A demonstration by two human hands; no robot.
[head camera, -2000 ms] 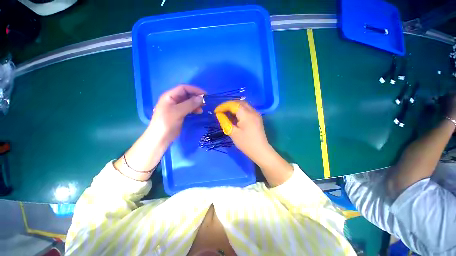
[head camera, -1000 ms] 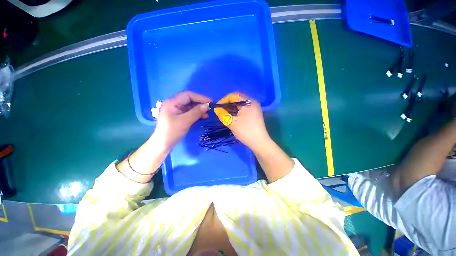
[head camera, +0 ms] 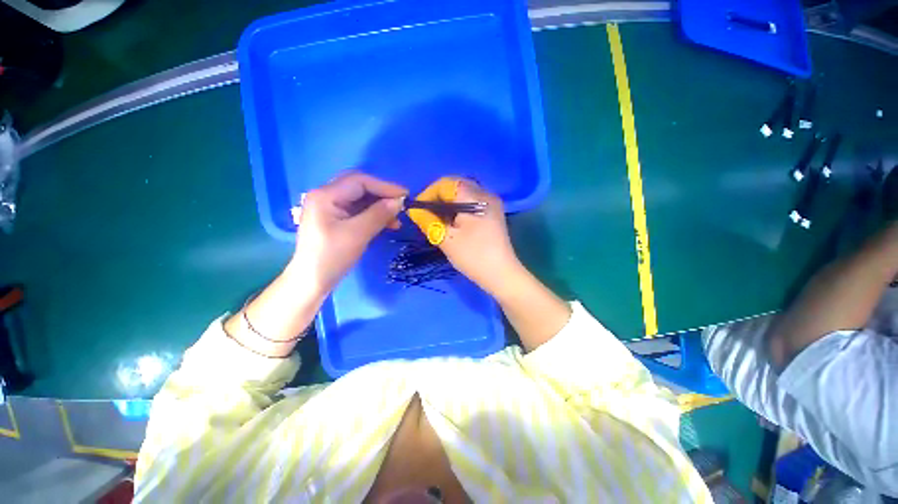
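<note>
My left hand pinches a small white connector housing between thumb and fingertips. Several dark wires run from it to the right. My right hand, with yellow-orange finger cots, grips these wires close to the housing. A loose bunch of dark wires lies in the small blue tray, below my hands. A few white housings show at the left side of the large blue tray, partly hidden behind my left hand.
A yellow line crosses the green worktop. To its right lie several finished harnesses and a neighbour's blue tray holding one harness. A neighbour's arm is at the right. A clear plastic bag and a dark-orange tool are at the far left.
The wires, spread apart two seconds ago, are now together between my hands. My right fingers have closed on them by the housing. The view has shifted slightly.
</note>
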